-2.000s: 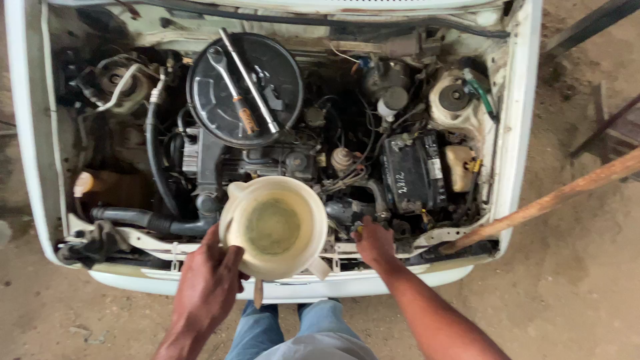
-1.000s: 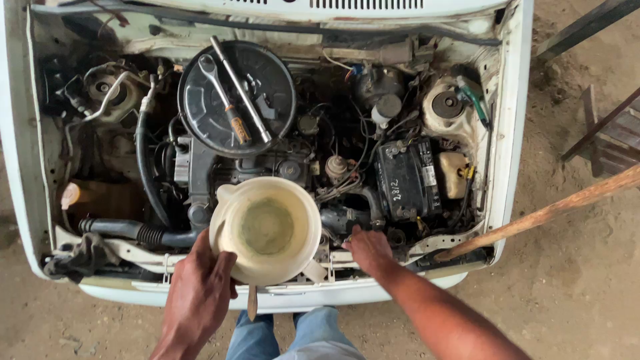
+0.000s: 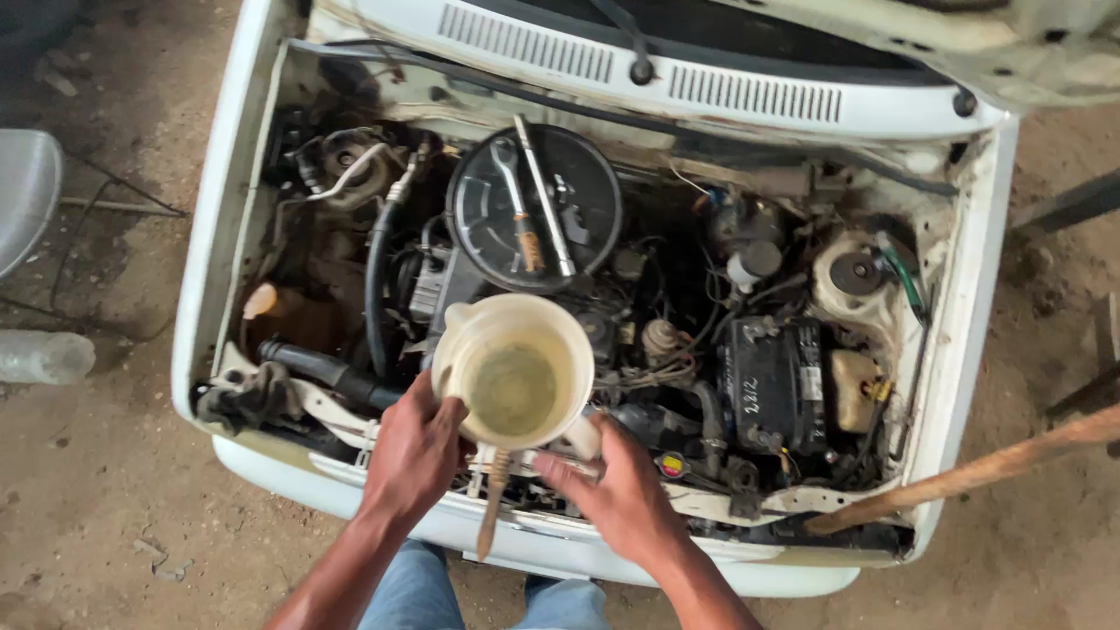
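A cream plastic jug point(image 3: 573, 346) with pale yellowish liquid inside is held over the front edge of an open engine bay. My left hand point(image 3: 411, 455) grips its left side, fingers partly hidden below it. At the jug's handle point(image 3: 584, 437), my right hand point(image 3: 617, 494) has its fingers and thumb around the lower right. A radiator cap point(image 3: 671, 465) with a yellow and red label sits to the right of my right hand. Behind the jug, a ratchet point(image 3: 514, 197) and a metal extension bar point(image 3: 544, 197) lie on the round black air cleaner cover point(image 3: 591, 192).
The car battery point(image 3: 774, 385) is at the right of the bay, beside a small fluid reservoir point(image 3: 856, 389). A wooden pole point(image 3: 980, 477) crosses the front right corner. A green-handled tool point(image 3: 901, 276) lies by the strut tower. A plastic bottle point(image 3: 44, 357) is on the ground at left.
My right hand has moved from the front of the engine bay to the jug's handle. The radiator cap now shows where that hand was. The view has shifted and tilted.
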